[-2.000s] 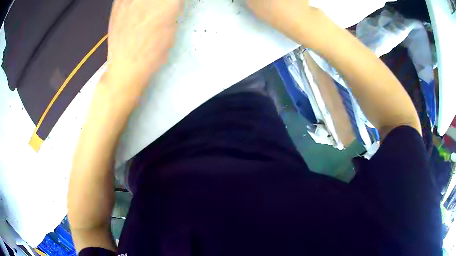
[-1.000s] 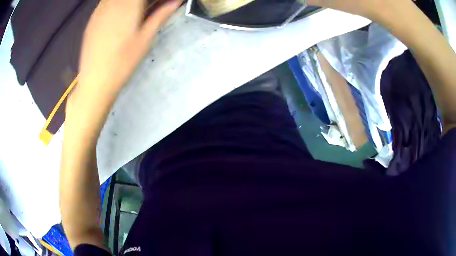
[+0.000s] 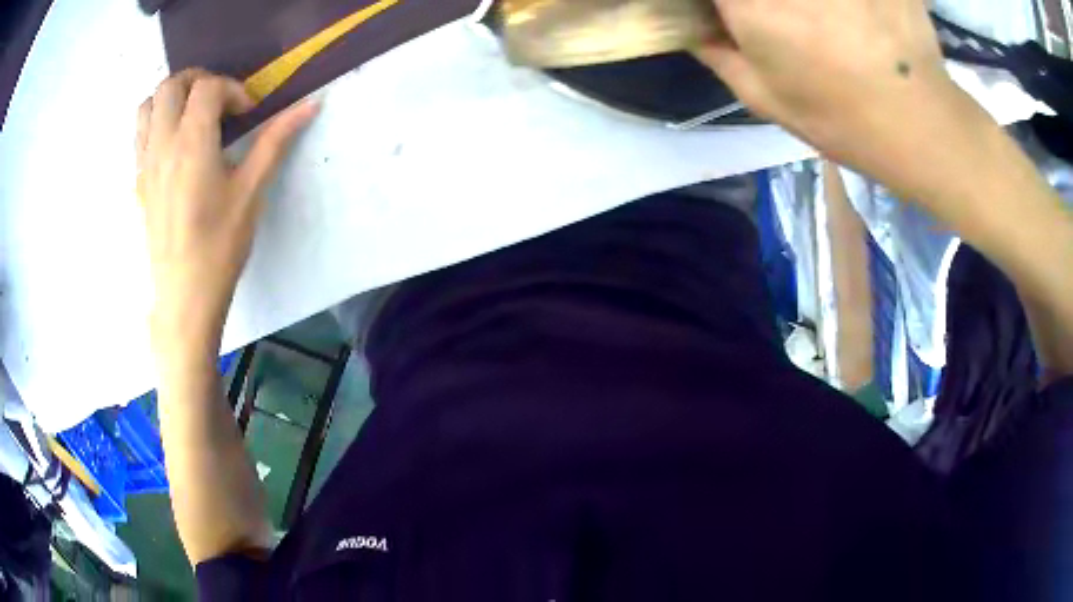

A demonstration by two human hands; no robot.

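A dark brown-plum fabric panel (image 3: 218,38) lies at the upper left, cut off by the top edge. The yellow-orange template strip (image 3: 318,49) lies along its near edge. My left hand (image 3: 200,165) is at the panel's left end, fingertips on the cloth and strip end, thumb spread on the white cover; whether it pinches the cloth cannot be told. My right hand (image 3: 824,71) is on the thick worn wooden handle of the steam iron (image 3: 647,88), at the top centre right. The iron's dark body with pale rim is at the right of the panel.
The white speckled table cover (image 3: 471,176) curves across the front. Blue plastic crates (image 3: 118,453) and a dark metal frame (image 3: 315,435) are below left. White, blue and brown materials (image 3: 850,276) and dark cloth (image 3: 994,341) hang below right. A black cord (image 3: 1000,57) trails at the upper right.
The iron came into view with my right hand on it and now shows further right. My left hand has moved to the panel's left end. The panel and strip show higher and further right.
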